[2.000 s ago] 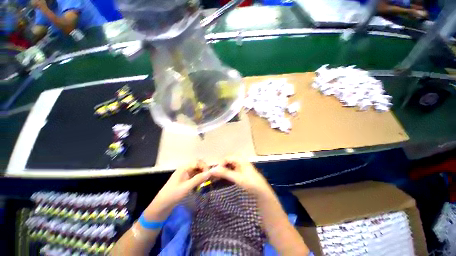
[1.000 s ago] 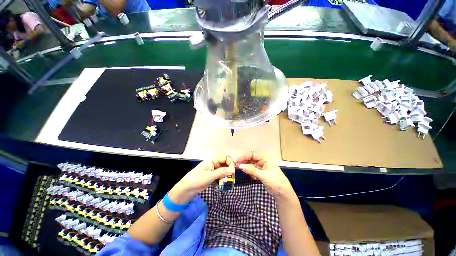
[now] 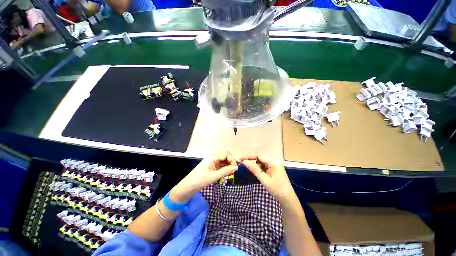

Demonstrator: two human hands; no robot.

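Observation:
My left hand (image 3: 218,169) holds a small circuit board (image 3: 228,178) with a yellow block, mostly hidden under my fingers, above the checked cloth (image 3: 247,210). My right hand (image 3: 262,170) is close beside it, thumb and fingertips pinched together at the board's thin lead wires, which are too small to see clearly. Both hands are just in front of the bench edge, below the clear fume hood (image 3: 245,95). A thin dark tip (image 3: 235,131) points down at the hood's lower rim.
A black mat (image 3: 115,115) at left holds circuit boards (image 3: 167,89) and a joined unit (image 3: 157,123). A tan board (image 3: 360,145) at right bears two heaps of white plug housings (image 3: 312,107). Low left is a parts tray (image 3: 42,240); low right, an open carton (image 3: 370,222).
The view has shifted and steadied since the first frame. Both hands stay together over the lap; the board now shows less below the left fingers than one second ago.

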